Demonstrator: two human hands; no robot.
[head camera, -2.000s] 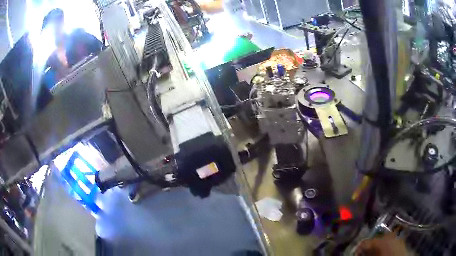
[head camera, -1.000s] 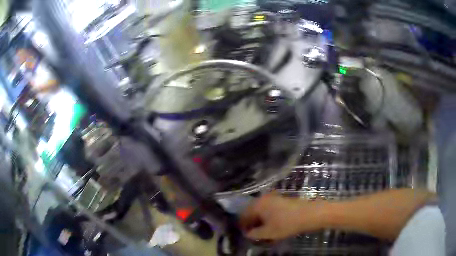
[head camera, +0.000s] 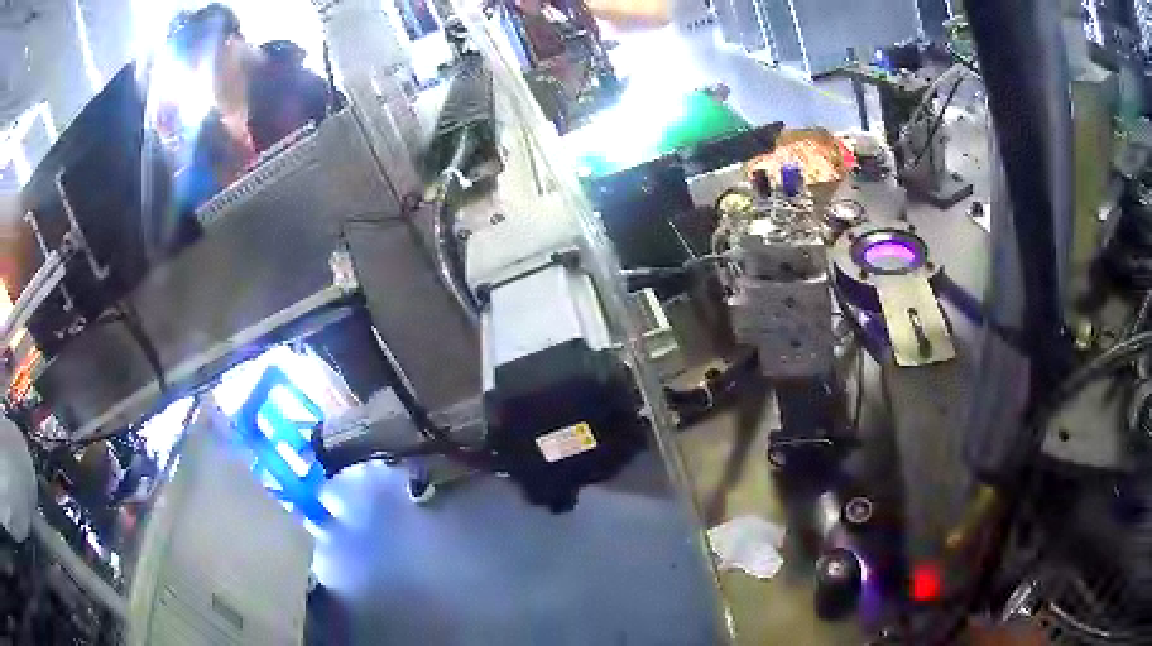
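Neither of my hands can be seen in the picture. Nearest in front, a square motor with a black end and a white label sits on a pale linear actuator. To its right, a metal block assembly stands on the deck. A purple-glowing ring light is fixed to a flat metal bracket. A crumpled white wipe lies on the deck near small dark cylindrical parts. A red light glows beside them.
A thick black diagonal column crosses the right side. Part of the dial plate shows at the right edge. A clear panel edge runs down the middle. A person is at the upper left by a dark monitor.
The view swung from the dial and tray, where a bare forearm and hand showed a second ago, back left to the motor and ring light. That hand is out of the picture.
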